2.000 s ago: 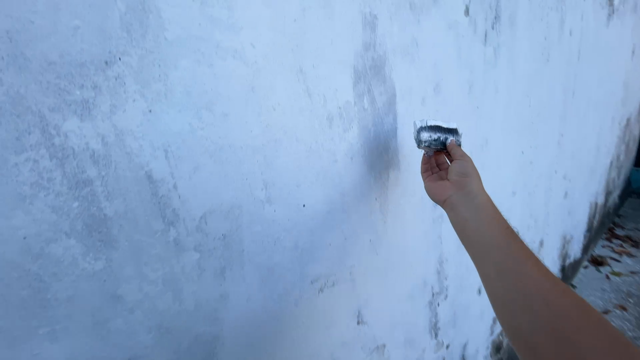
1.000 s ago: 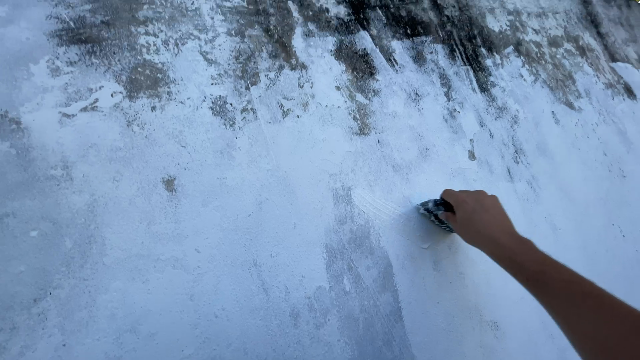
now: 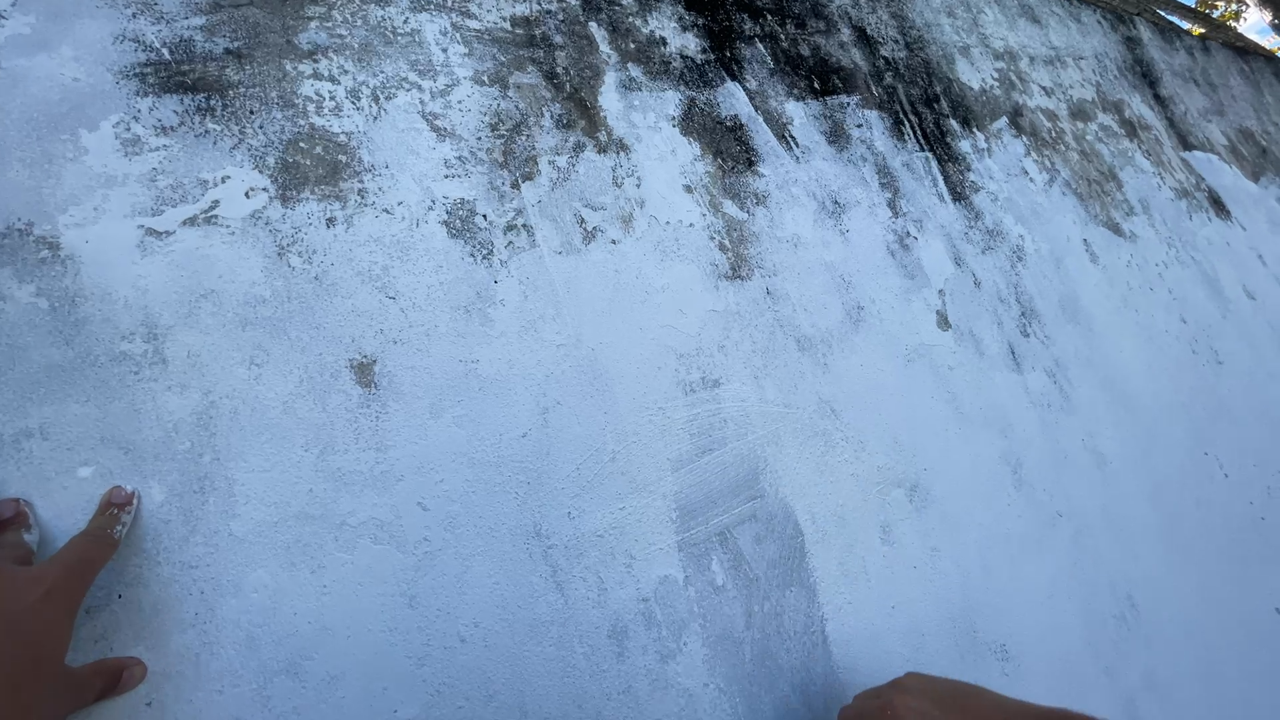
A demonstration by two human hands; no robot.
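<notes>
A rough wall (image 3: pixel 560 400) with white, chalky, peeling paint fills the view. At the lower left edge, my left hand (image 3: pixel 50 620) is spread with its fingers apart against the wall, white residue on its fingertips, holding nothing. Only the top of my right hand (image 3: pixel 920 695) shows at the bottom edge, right of centre; its fingers and whatever they hold are cut off. Just left of it runs a greyish streak (image 3: pixel 745 580) down the wall, crossed near its top by fine scratch lines.
Black and brown stains (image 3: pixel 800 50) with flaking paint cover the upper part of the wall. The wall's top edge (image 3: pixel 1200 25) slants across the upper right corner, with leaves and sky beyond it.
My right hand has moved down from beside the streak, where it pressed a dark object to the wall. My left hand has come into view at the lower left.
</notes>
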